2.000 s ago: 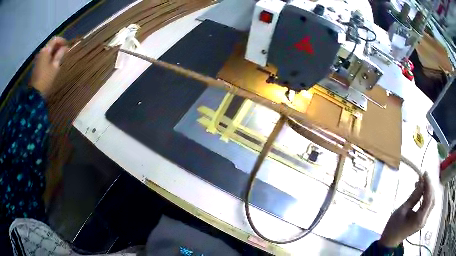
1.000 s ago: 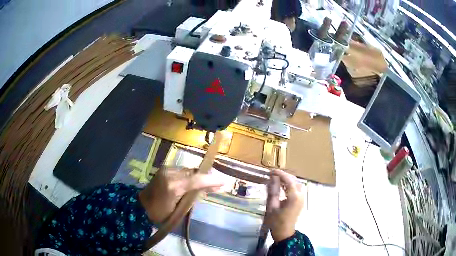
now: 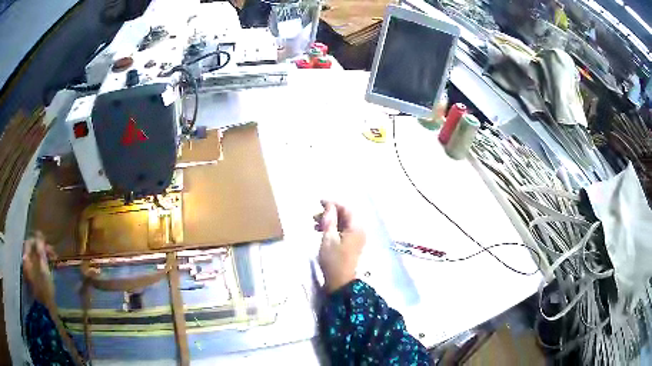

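The brown bag panel [image 3: 236,186] lies flat under the machine head [image 3: 136,139] and the lit brass clamp frame [image 3: 166,223]. A brown handle strap [image 3: 177,311] hangs from the panel's front edge over the pale template plate [image 3: 247,314]. Another band curves between its two sides. My left hand [image 3: 39,268] is at the far left, blurred, by the panel's front left corner; a brown strip runs down beside it, and whether I hold it is unclear. My right hand [image 3: 341,246] is just right of the panel, above the white table, fingers partly curled and apart, holding nothing visible.
Thread snips [image 3: 422,249] and a thin black cable [image 3: 429,200] lie on the white table [image 3: 343,171] at right. The control screen [image 3: 412,61] and red and olive thread cones [image 3: 452,123] stand behind. Pale straps [image 3: 529,207] heap at far right; brown straps [image 3: 18,154] lie at far left.
The view has swung right. My hands have moved apart from over the template to the panel's two sides. The panel has shifted left relative to the machine head and extends on both sides.
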